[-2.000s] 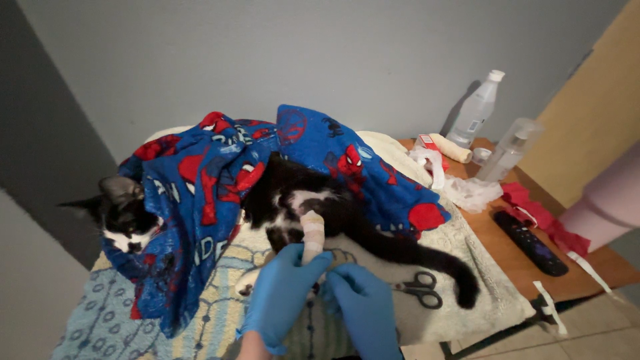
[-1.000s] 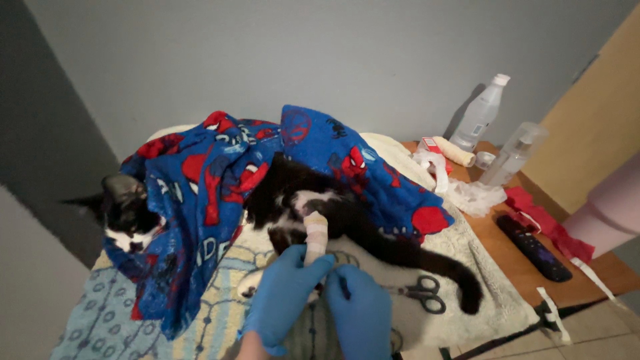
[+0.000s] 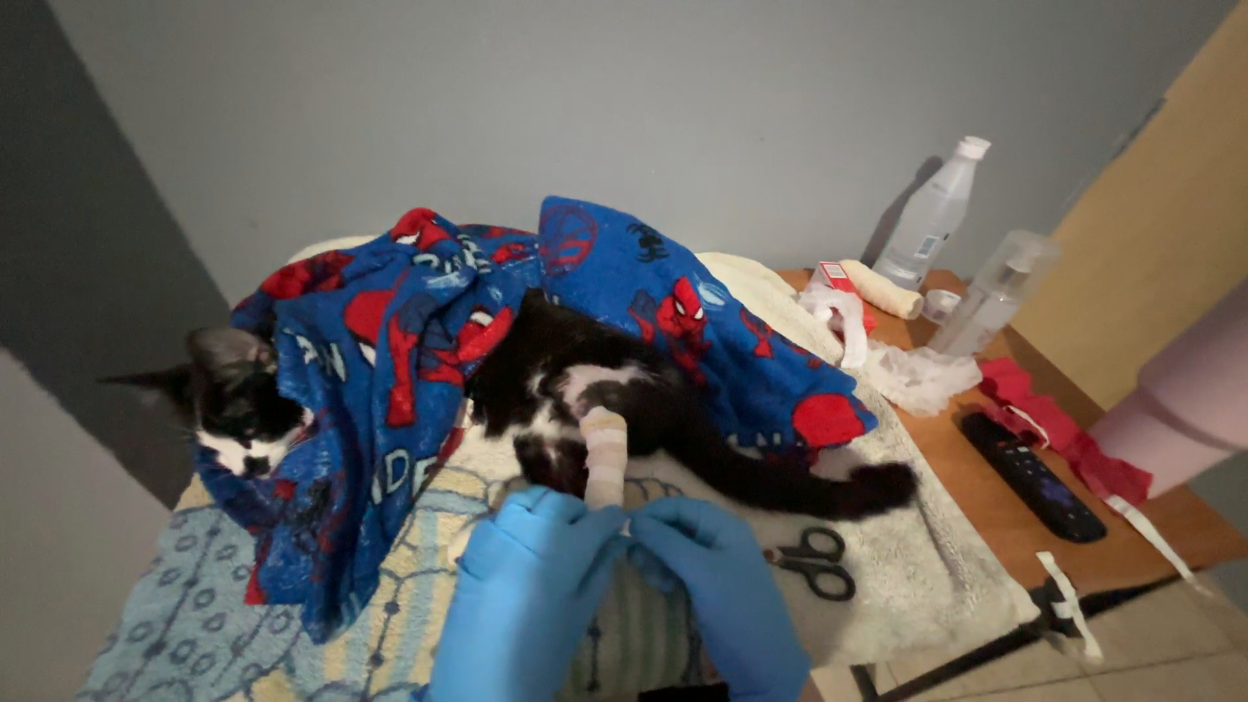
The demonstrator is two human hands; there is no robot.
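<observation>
A black and white cat (image 3: 244, 414) lies on its side on towels, its body partly under a blue and red printed fleece blanket (image 3: 439, 331). One hind leg is wrapped in a pale bandage (image 3: 605, 458). My left hand (image 3: 536, 575), in a blue glove, closes around the lower end of the bandaged leg. My right hand (image 3: 712, 575), gloved alike, meets it there, its thumb and finger pinched on a small white bit at the wrap's end. Black-handled scissors (image 3: 822, 564) lie just right of my right hand, their blades partly hidden. The paw is hidden by my hands.
On the wooden table (image 3: 941, 458) at right stand a white-capped bottle (image 3: 926, 219) and a clear pump bottle (image 3: 994, 302). Near them lie a rolled bandage (image 3: 882, 290), crumpled white wrap (image 3: 921, 375), a red strip (image 3: 1072, 439) and a black remote (image 3: 1033, 478). White strips hang at the table's edge.
My right hand has moved up and its fingertips now meet my left hand at the lower end of the bandage. The cat lies as before.
</observation>
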